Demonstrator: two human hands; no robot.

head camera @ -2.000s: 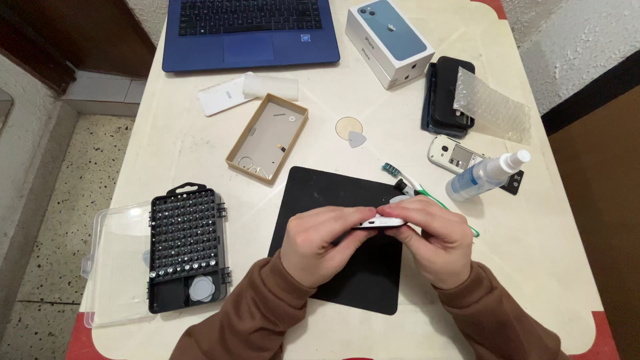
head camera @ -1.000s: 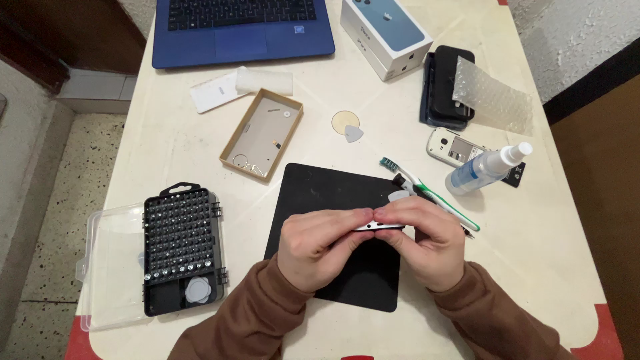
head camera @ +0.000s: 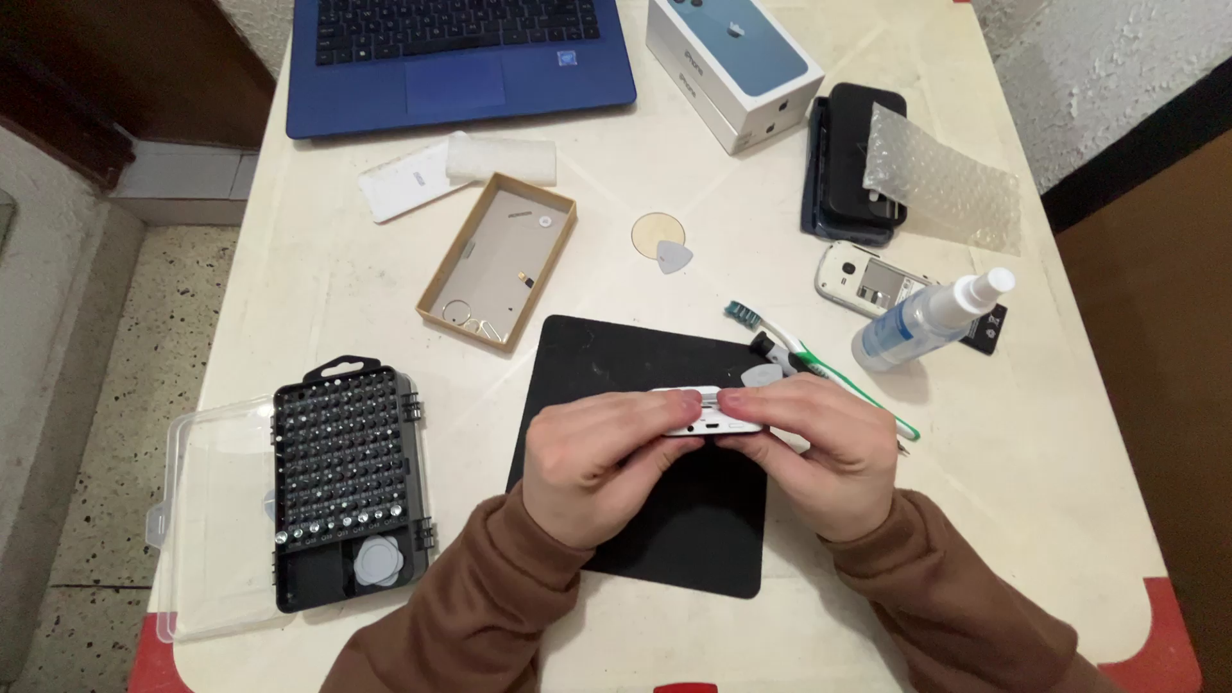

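Over a black mat (head camera: 664, 510), a white mobile phone (head camera: 714, 423) is held edge-on, its port side toward me. My left hand (head camera: 602, 452) grips its left end, fingertips above and thumb below. My right hand (head camera: 818, 448) pinches the other end the same way. Most of the phone is hidden behind the fingers. Just beyond my right hand, a grey plastic opening pick (head camera: 762, 375) lies on the mat's edge, beside a screwdriver (head camera: 773, 352) and a green and white toothbrush (head camera: 847, 383).
An open bit case (head camera: 342, 462) is at left; a shallow box (head camera: 500, 260) holds small parts. Farther off are a blue laptop (head camera: 462, 87), an iPhone box (head camera: 736, 67) and black cases (head camera: 852, 164) with bubble wrap (head camera: 948, 183). A spray bottle (head camera: 929, 322) stands by an opened phone (head camera: 871, 279).
Both hands keep their hold on the phone, which shows more of its edge between the fingertips than one second ago. The objects around have not plainly moved.
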